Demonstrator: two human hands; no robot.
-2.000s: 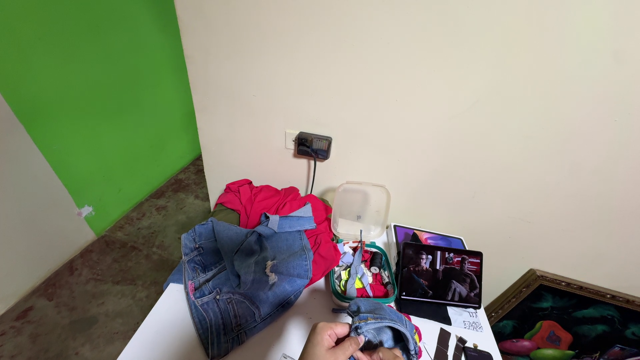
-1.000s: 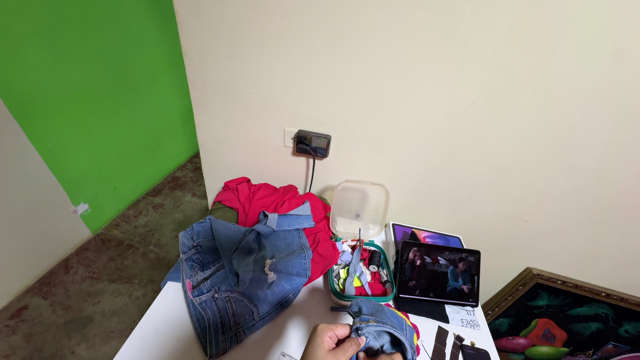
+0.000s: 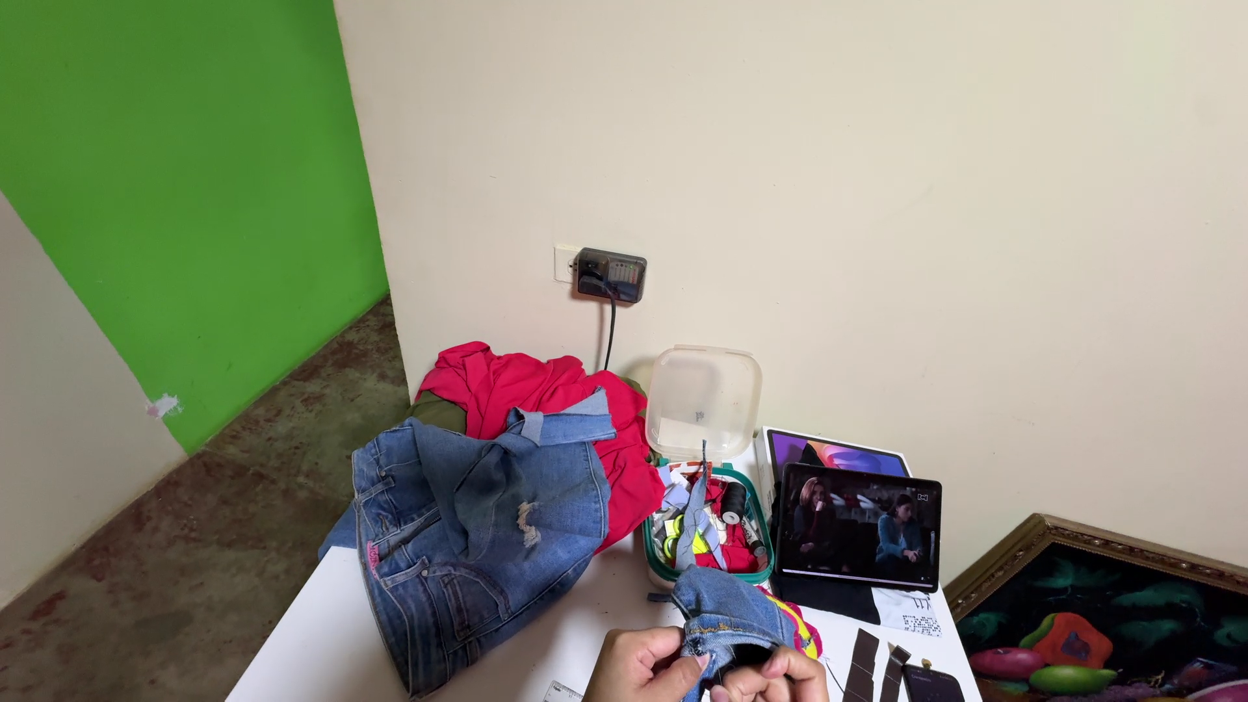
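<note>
Low in the view, my left hand (image 3: 645, 667) pinches the edge of a blue denim piece (image 3: 726, 606) between thumb and fingers. My right hand (image 3: 772, 675) grips the same denim on the right, its fingers curled near a dark opening. Whether either hand also holds a needle cannot be told. Just beyond the denim stands a green-rimmed plastic container (image 3: 763, 531) with fabric scraps and thread spools, a black spool (image 3: 733, 502) among them. Folded blue jeans (image 3: 487, 531) with a frayed patch lie to the left, partly over red cloth (image 3: 526, 380).
A tablet (image 3: 860, 526) stands at the right before a box (image 3: 838, 450). Dark strips (image 3: 862, 667) and a black phone-like object (image 3: 933, 684) lie near it. A clear lid (image 3: 704, 402) leans on the wall. A ruler's end (image 3: 562, 691) shows at the bottom. A framed picture (image 3: 1102, 634) is at right.
The denim piece has shifted slightly in my hands, and the picture on the tablet has changed. Both hands stay on the denim.
</note>
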